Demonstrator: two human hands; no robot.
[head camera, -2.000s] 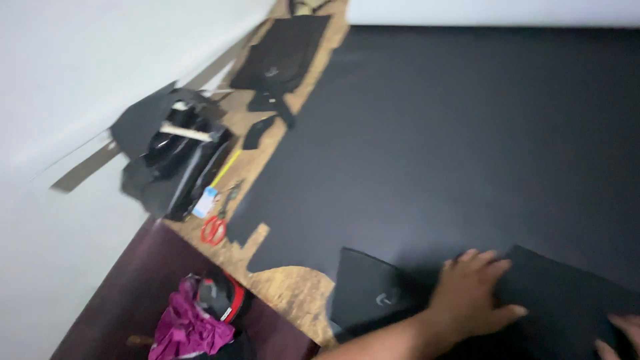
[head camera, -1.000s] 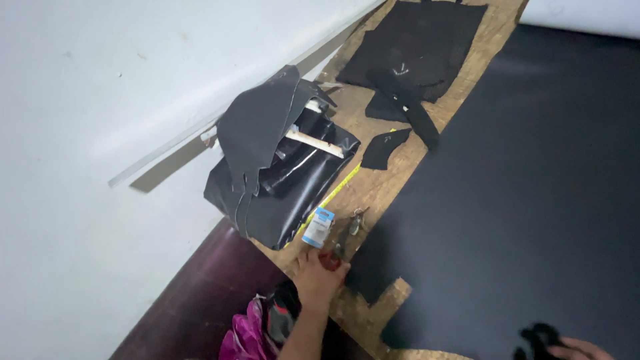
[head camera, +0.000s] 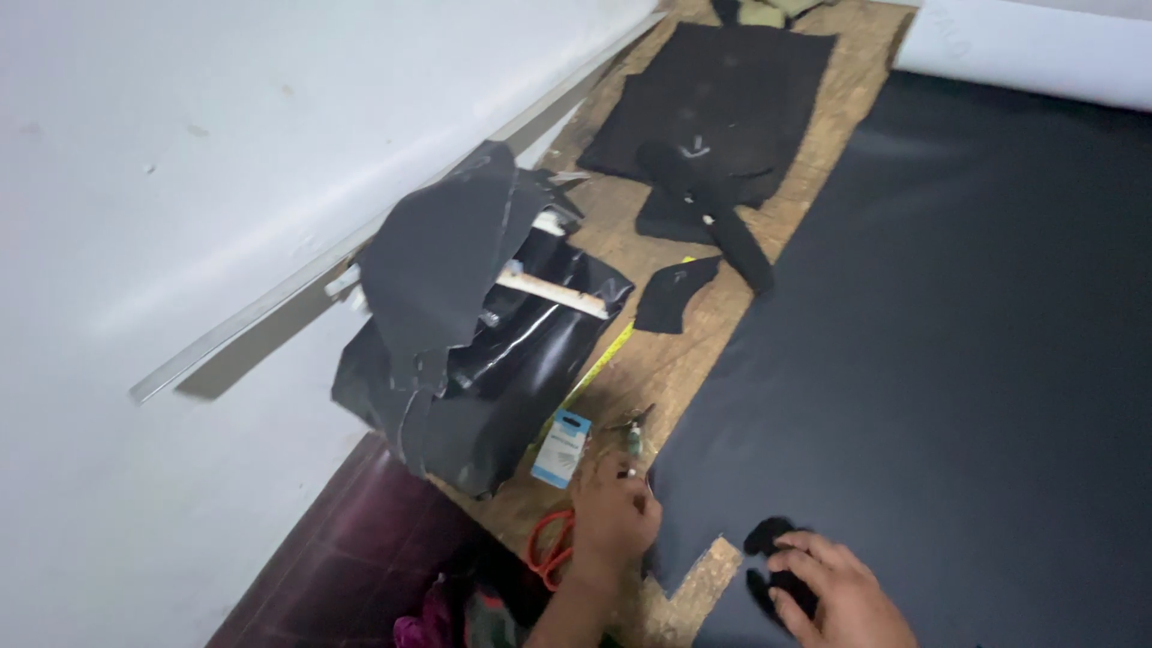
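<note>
My left hand (head camera: 616, 508) is at the table's left edge, its fingers bent over small slim items; whether it grips one is hidden. Red-orange scissor handles (head camera: 547, 551) lie beside its wrist, and a blue and white packet (head camera: 561, 448) with writing lies just above. My right hand (head camera: 841, 589) has its fingers on a small fuzzy black object (head camera: 778, 567), on the large black sheet (head camera: 936, 360). A curved black cut piece (head camera: 675, 295) lies on the wooden table (head camera: 598, 360), close to a yellow tape measure (head camera: 601, 364).
A heap of black sheet material (head camera: 441, 261) with a pale stick (head camera: 558, 295) leans by the white wall (head camera: 180, 162). Stacked black pieces (head camera: 720, 99) lie at the back. A white roll (head camera: 1026, 54) is at top right, and magenta cloth (head camera: 436, 616) lies below the table's edge.
My left hand has moved from the cut pieces on the sheet to the scissors, then slightly beyond them; the red handles show again. The view has swung left since the first frame.
</note>
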